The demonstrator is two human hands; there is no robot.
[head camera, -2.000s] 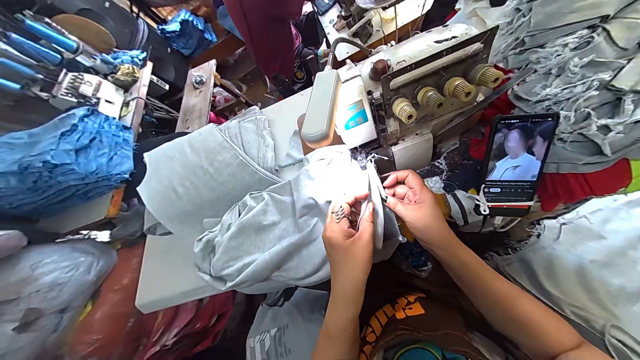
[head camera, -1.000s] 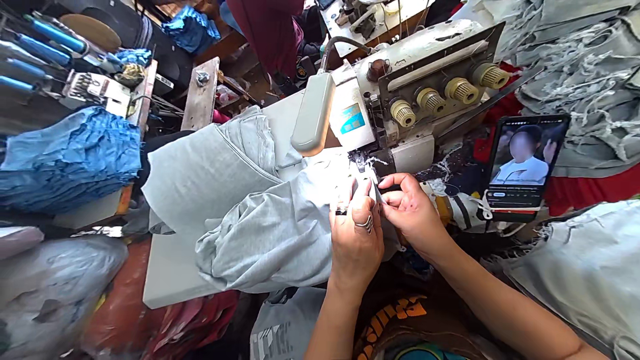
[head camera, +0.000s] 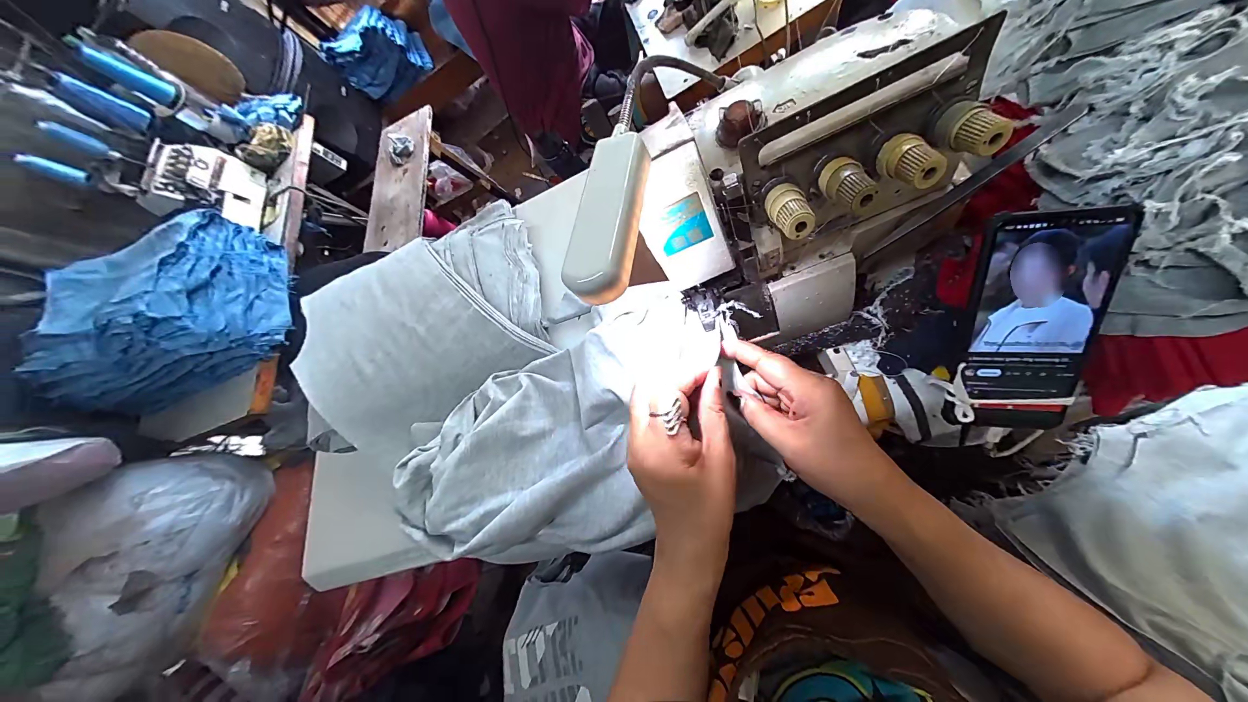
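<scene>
Light grey knit fabric (head camera: 546, 448) lies bunched on the pale table of an overlock sewing machine (head camera: 809, 127). Its edge runs up to the presser foot (head camera: 704, 310), where a lamp (head camera: 606, 219) throws strong glare. My left hand (head camera: 682, 448), with a ring on one finger, pinches the fabric just below the foot. To its right, my right hand (head camera: 804, 414) holds the fabric's edge between thumb and fingers. The fabric right at the needle is washed out by light. A folded stack of grey pieces (head camera: 419, 341) rests farther left.
A phone (head camera: 1048, 312) stands at the right, tied with a white cord. Grey cut pieces (head camera: 1150, 146) are heaped behind it, with pale cloth (head camera: 1141, 517) below. At the left are blue fabric (head camera: 166, 312), another machine (head camera: 205, 180) and plastic bags (head camera: 146, 546). A person (head camera: 522, 68) is beyond the table.
My left hand moved up close to the presser foot, then back down a little along the fabric. My right hand stays near the edge, its fingers shifted slightly.
</scene>
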